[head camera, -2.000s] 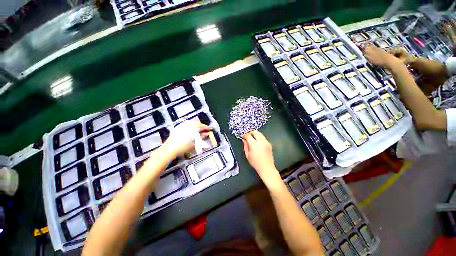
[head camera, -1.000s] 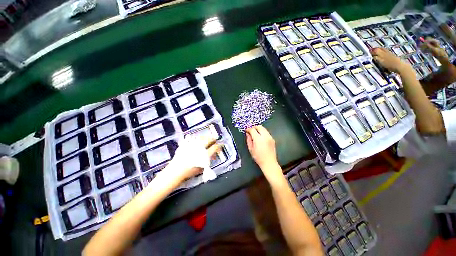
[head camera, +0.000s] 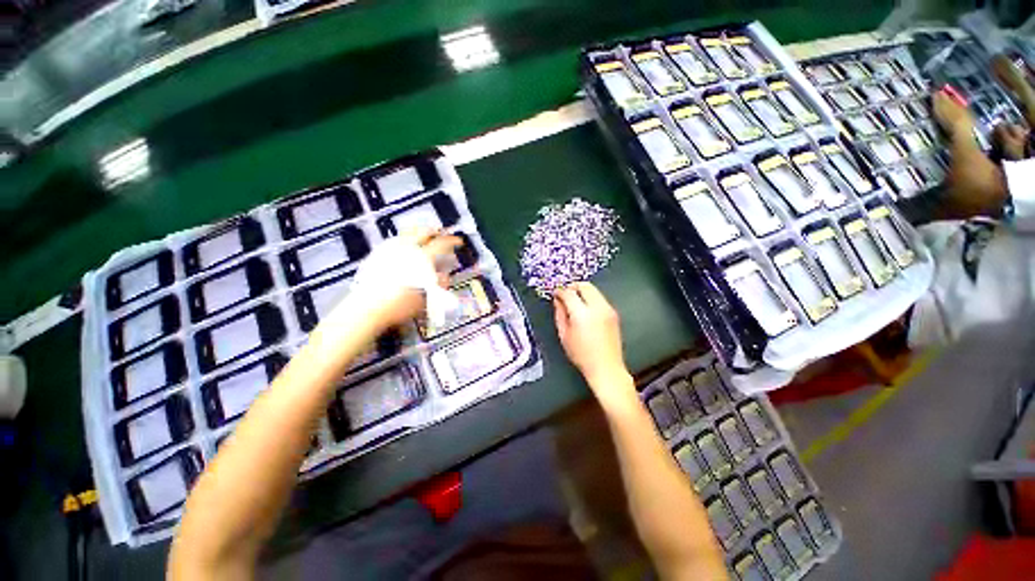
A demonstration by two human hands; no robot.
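Observation:
A pale blister tray point(head camera: 97, 375) with rows of black-bordered phone housings lies on the dark green bench. My left hand point(head camera: 409, 272), with a white covering, is over the tray's right part, above a housing near the right edge; whether it grips anything is hidden and blurred. A white-screened housing point(head camera: 472, 355) sits in the tray's near right pocket. My right hand point(head camera: 585, 323) is bare, its fingertips pinched together at the near edge of a loose pile of small silver-purple components point(head camera: 570, 242). Whether a component is between the fingertips cannot be seen.
A thick stack of trays point(head camera: 729, 187) with yellow-ended housings stands at right. A grey tray point(head camera: 738, 465) lies lower down. Another worker's hand point(head camera: 953, 114) is at far right. The green conveyor belt point(head camera: 306, 102) runs behind. A red pointed object point(head camera: 440, 496) is below the bench edge.
My left hand has moved up and left from the near right pockets, uncovering the white-screened housing. My right hand stays at the pile. The other worker's arm has shifted away from the tray stack.

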